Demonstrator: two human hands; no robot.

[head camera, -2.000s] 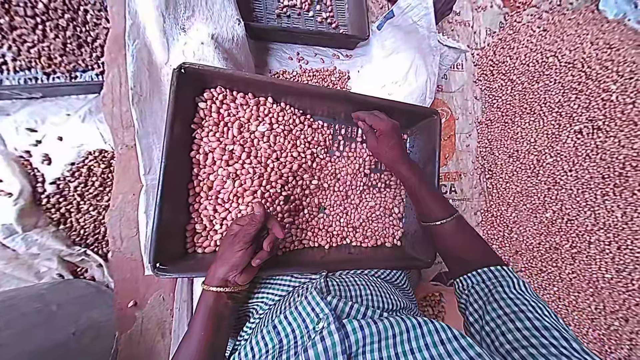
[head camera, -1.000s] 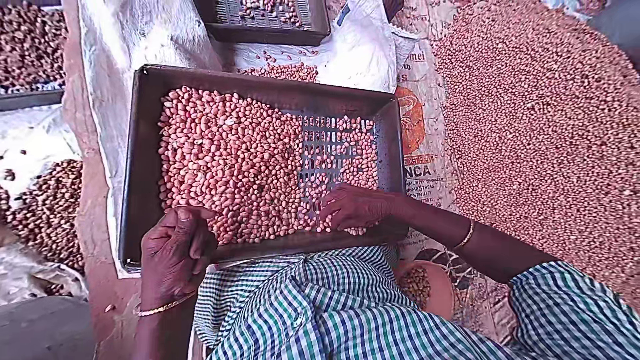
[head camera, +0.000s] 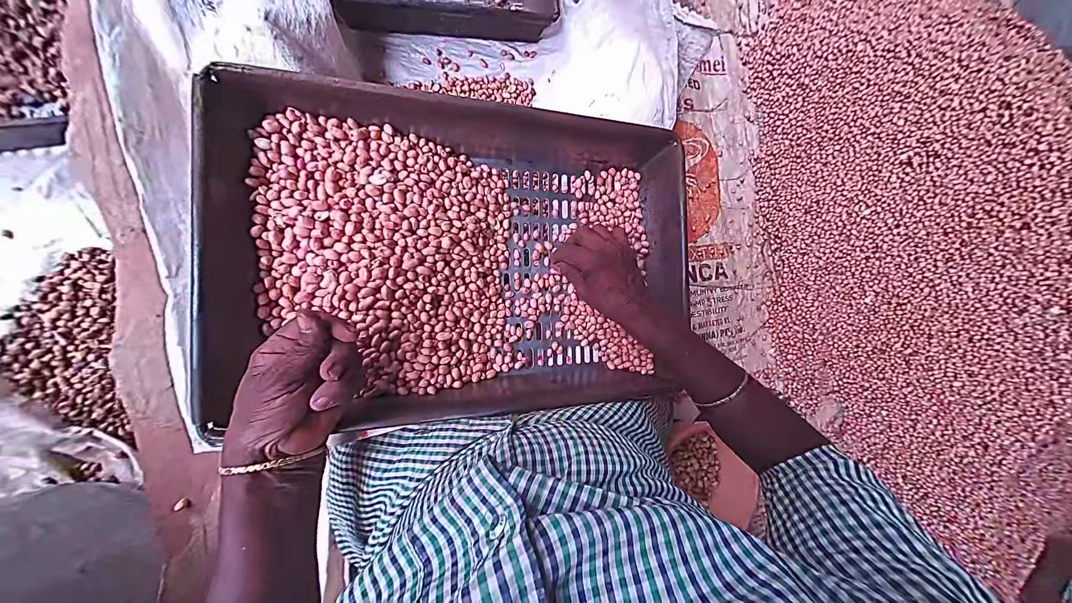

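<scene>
A dark rectangular tray point(head camera: 435, 100) with a slotted bottom lies across my lap. Shelled peanuts point(head camera: 377, 251) with pinkish skins fill its left and middle parts, and a smaller group of peanuts point(head camera: 615, 197) lies along the right side. Between the two groups the slots show. My left hand point(head camera: 293, 377) is over the tray's near left corner, its fingers curled beside the peanuts; whether it holds any is hidden. My right hand point(head camera: 599, 272) is at the right-hand group, fingers bent down, and its fingertips are partly hidden.
A wide spread of peanuts point(head camera: 913, 251) covers the right side, beside a printed sack point(head camera: 729, 193). Beyond the tray stands another dark tray point(head camera: 452, 18) on white sheeting with scattered peanuts. Darker nuts point(head camera: 67, 335) lie at left. A pinkish bowl point(head camera: 737, 486) with nuts is near my right forearm.
My right hand has moved from the tray's near edge, away from my body and to the right. A strip of slotted bottom that peanuts mostly covered two seconds ago now shows.
</scene>
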